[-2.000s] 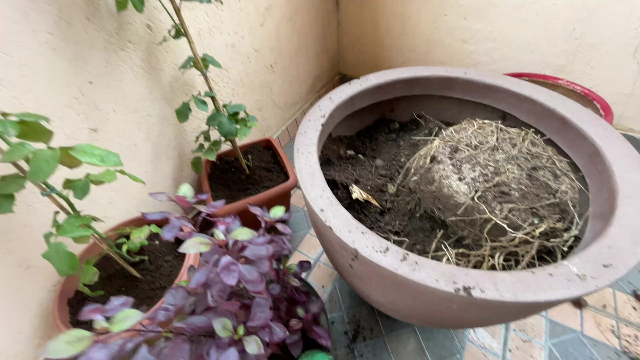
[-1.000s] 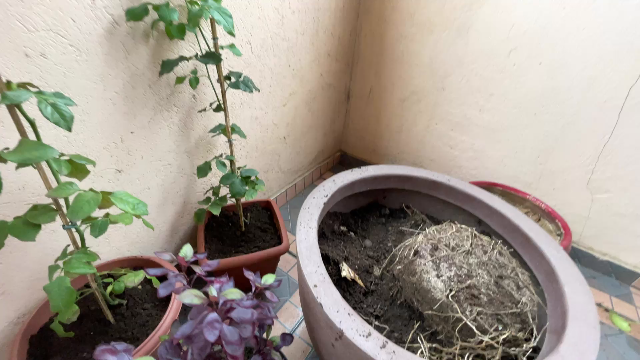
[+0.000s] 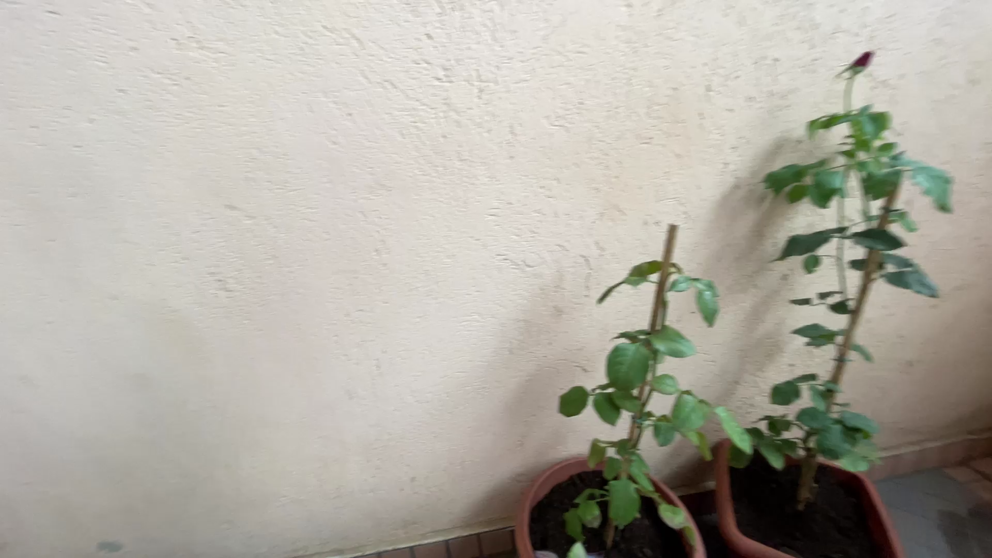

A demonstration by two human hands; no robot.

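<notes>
Neither my left hand nor my right hand is in view. Low in the frame stands a round terracotta-coloured pot [image 3: 524, 518] with dark soil, holding a leafy green plant [image 3: 629, 367] tied to a thin wooden stake [image 3: 667, 256]. To its right, a squarish terracotta-coloured pot [image 3: 724, 496] holds a taller rose plant [image 3: 829, 438] beside a slanting stake [image 3: 855, 319]. A closed dark red rosebud [image 3: 862, 62] tops the taller plant. The lower parts of both pots are cut off by the frame.
A rough cream plastered wall [image 3: 271, 271] fills most of the view behind the plants. Along its foot runs a strip of brownish tiles [image 3: 457, 545]. Grey floor tiles [image 3: 926, 500] show at the lower right.
The view has swung left and up. The large pot with the root ball and the purple-leaved plant, both seen earlier, are out of frame; the rosebud now shows.
</notes>
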